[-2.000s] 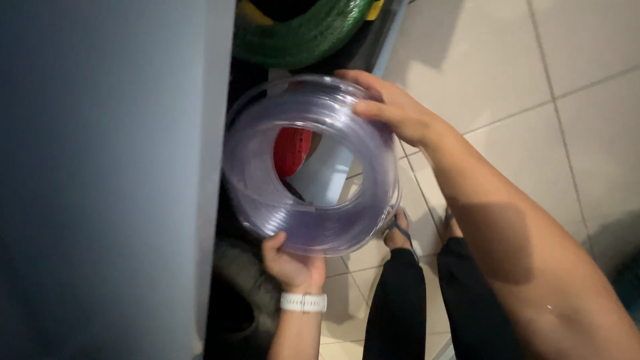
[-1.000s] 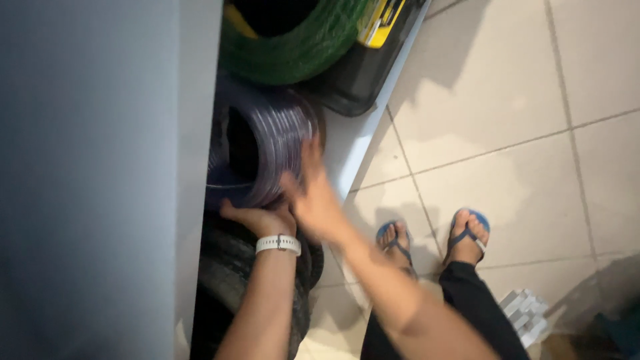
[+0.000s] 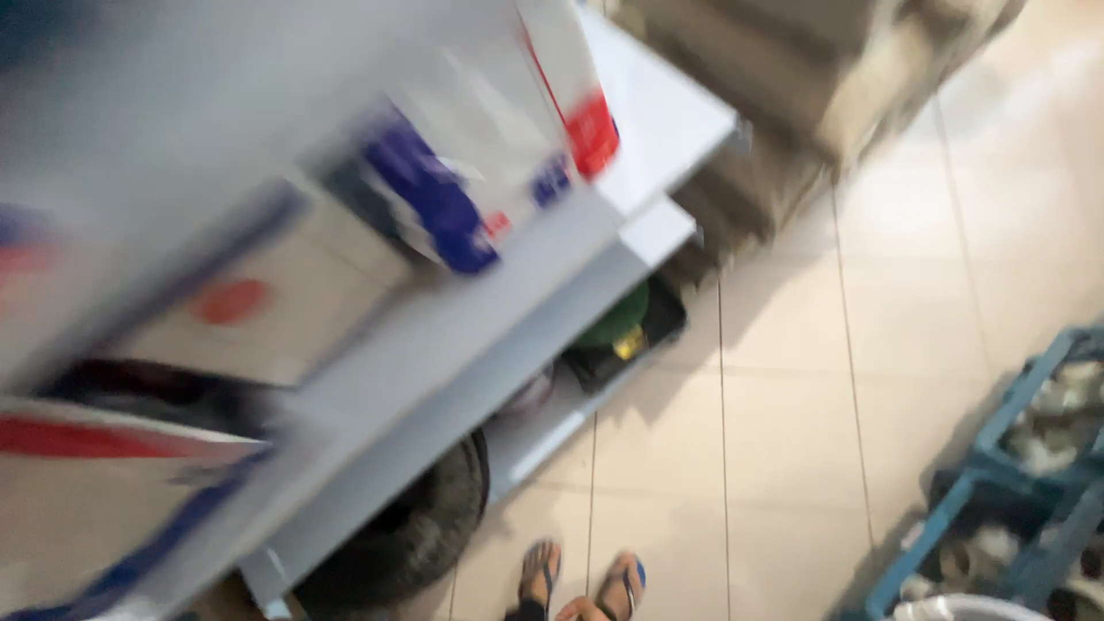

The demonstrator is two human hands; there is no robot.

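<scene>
Only a small part of one hand, apparently my right hand (image 3: pixel 582 609), shows at the bottom edge between the feet; what it holds, if anything, is hidden. My left hand is out of view. A coil of clear plastic tubing (image 3: pixel 533 392) is partly visible on the low shelf, half hidden under the shelf above. Beside it, farther along, a green coil (image 3: pixel 619 319) lies in or on a black tray (image 3: pixel 595 373) with a yellow label. A black tire-like ring (image 3: pixel 431 517) sits at the near end of the low shelf.
Blurred white bags (image 3: pixel 500 112) with blue and red print and cartons (image 3: pixel 267 302) stand on the upper shelf (image 3: pixel 431 345). Brownish stacked bundles (image 3: pixel 742 112) are beyond its end. Blue crates (image 3: pixel 992 466) of pale fittings stand at right on the tiled floor (image 3: pixel 785 414).
The clear coil, held in both hands two seconds ago, now lies on the low shelf, and both hands have come away from it. The view has swung widely to take in the upper shelf.
</scene>
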